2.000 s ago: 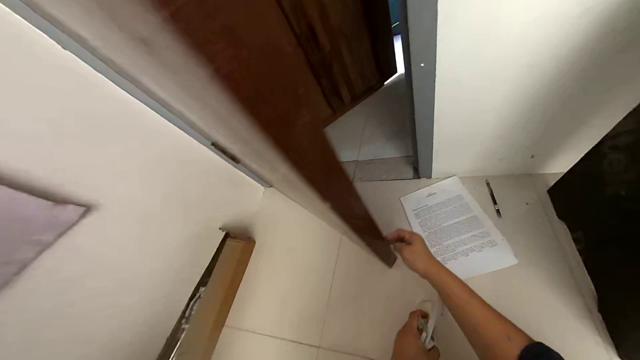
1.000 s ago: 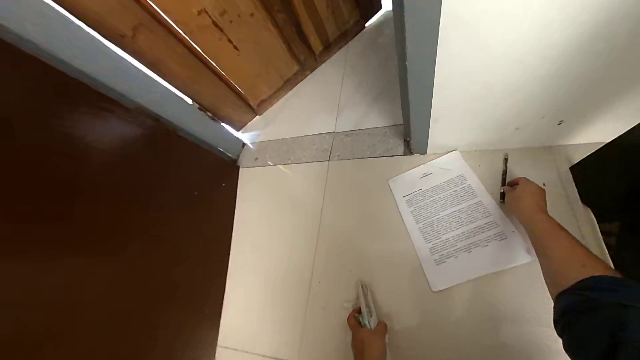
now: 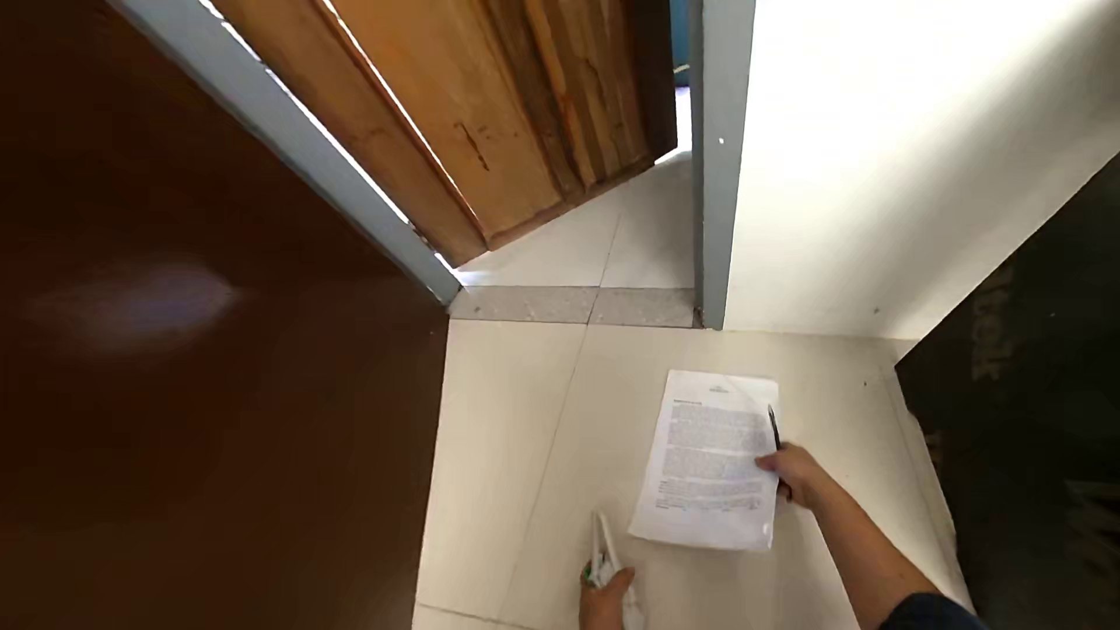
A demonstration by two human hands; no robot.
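Observation:
My right hand (image 3: 792,472) holds a dark pen (image 3: 774,427) and pinches the right edge of a printed paper sheet (image 3: 709,459) above the tiled floor. The pen lies along that edge, its upper end pointing away from me. At the bottom of the view, left of the paper, my left hand (image 3: 605,599) grips a small whitish object (image 3: 602,551) with a bit of green on it; its kind is unclear.
A dark brown door (image 3: 219,394) fills the left side. Beyond the grey door frame (image 3: 719,175) and the stone threshold (image 3: 525,304) stands a wooden door (image 3: 455,114). A white wall (image 3: 822,175) and a large black object bearing writing (image 3: 1032,394) are on the right.
My right hand was at the brown door's edge, then at the pen on the floor; now it has the pen and the paper's edge. The brown door has swung to the left.

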